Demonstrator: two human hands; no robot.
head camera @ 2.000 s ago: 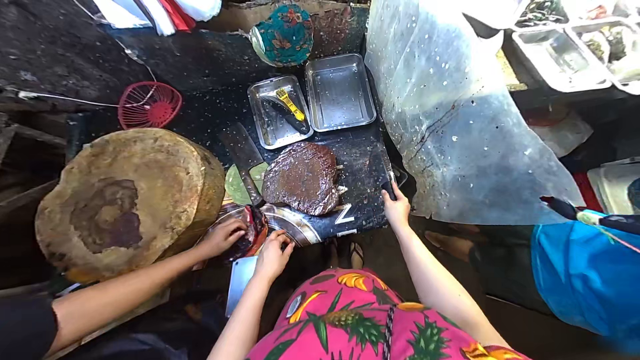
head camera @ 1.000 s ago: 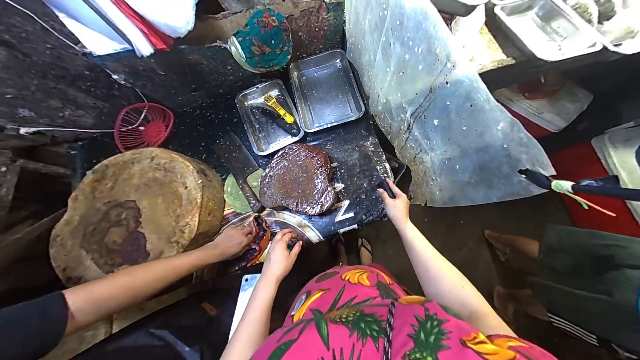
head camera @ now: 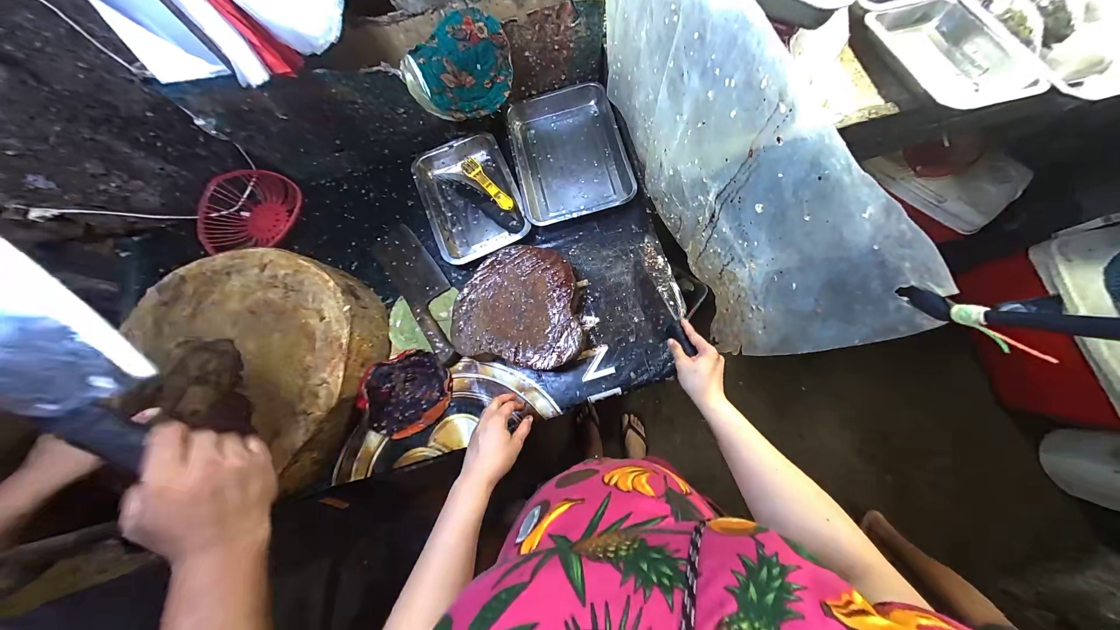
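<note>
My right hand (head camera: pixel 700 366) grips the black handle of a knife (head camera: pixel 658 284), whose blade points away from me over the dark table. My left hand (head camera: pixel 496 437) is at the table's front edge with fingers curled around a small dark object that I cannot make out. Between my hands lies a round dark-brown chopping board (head camera: pixel 522 308) with a wet, scored surface. A cleaver (head camera: pixel 416 284) rests to its left, partly over a pale green round item (head camera: pixel 407 326). Nearer the front edge sits a dark item with a red rim (head camera: pixel 407 392).
At left, a co-worker's hand (head camera: pixel 203 490) holds a large cleaver (head camera: pixel 66 341) near a thick round wooden block (head camera: pixel 262 324). Metal trays (head camera: pixel 573 153) stand at the back, one holding a yellow-handled tool (head camera: pixel 486 184). A red basket (head camera: pixel 248 210) and a hanging plastic sheet (head camera: pixel 770 192) flank the table.
The co-worker's hand has left the red-rimmed item beside my left hand, and a large cleaver is now raised at the left. My hands have stayed in about the same places.
</note>
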